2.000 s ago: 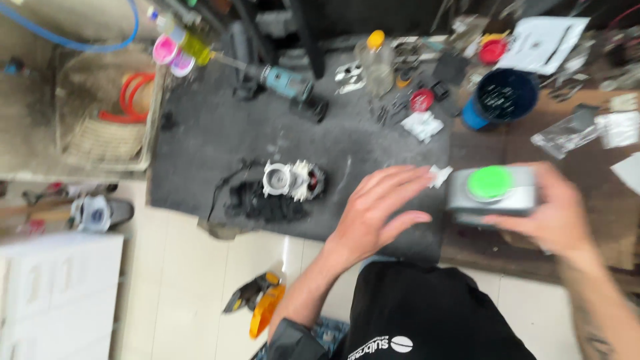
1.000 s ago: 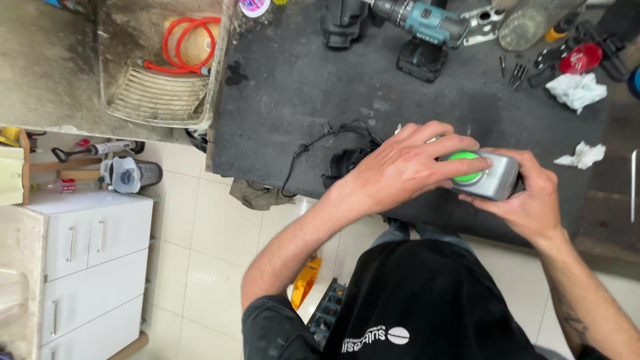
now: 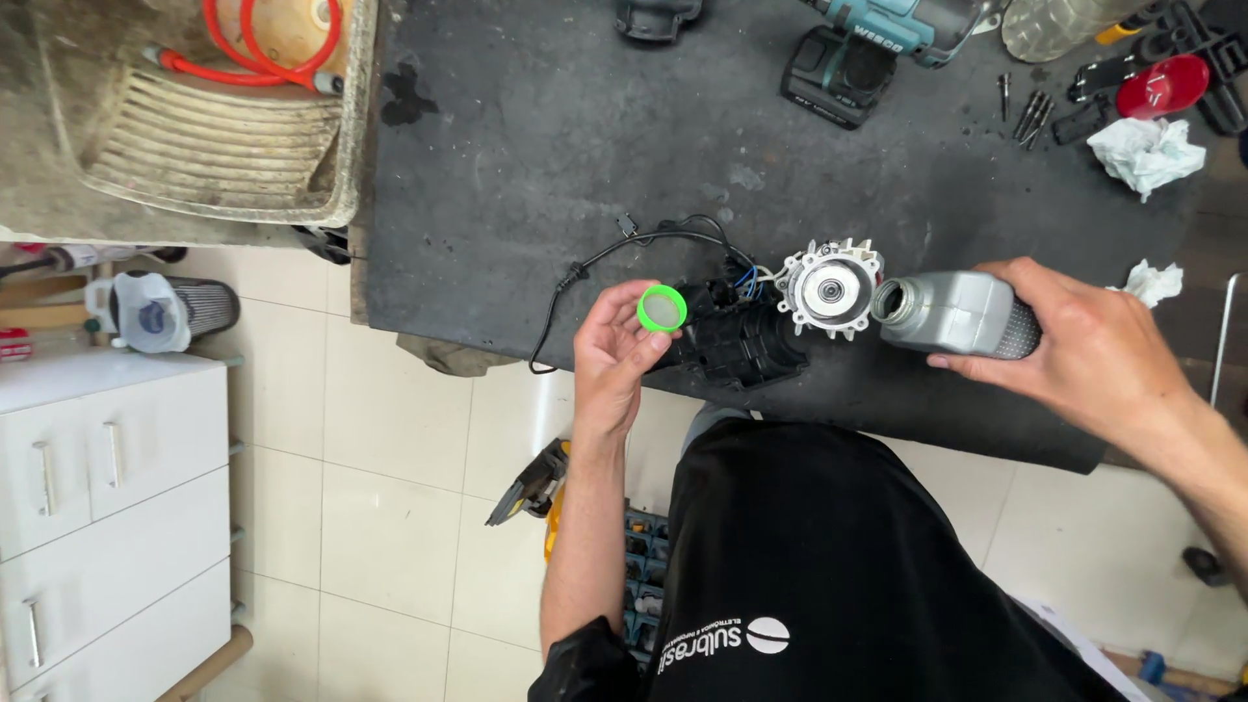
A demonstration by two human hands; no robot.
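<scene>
My left hand (image 3: 616, 353) holds a green screw cap (image 3: 662, 308), its hollow inner side facing up. In my right hand (image 3: 1082, 336) is a grey plastic bottle (image 3: 951, 310), tipped sideways with its uncapped neck towards a round finned metal housing (image 3: 832, 290). The neck is close beside the housing's right edge; whether anything flows cannot be seen. The housing has a bearing in its middle and is joined by wires to a black plastic machine body (image 3: 746, 341), which lies near the bench's front edge. A black power cable (image 3: 558, 310) curls left of it.
A cordless drill (image 3: 892, 34) lies at the bench's back, with bits (image 3: 1033, 117), a red cap (image 3: 1163, 86) and crumpled paper (image 3: 1147, 156) to its right. A stone sink (image 3: 219, 146) with a red hose (image 3: 261, 63) adjoins the left edge. White drawers (image 3: 117, 487) stand below.
The green cap has come off the bottle and is in my left hand. My hands have moved apart, and the bottle is tipped towards the metal housing.
</scene>
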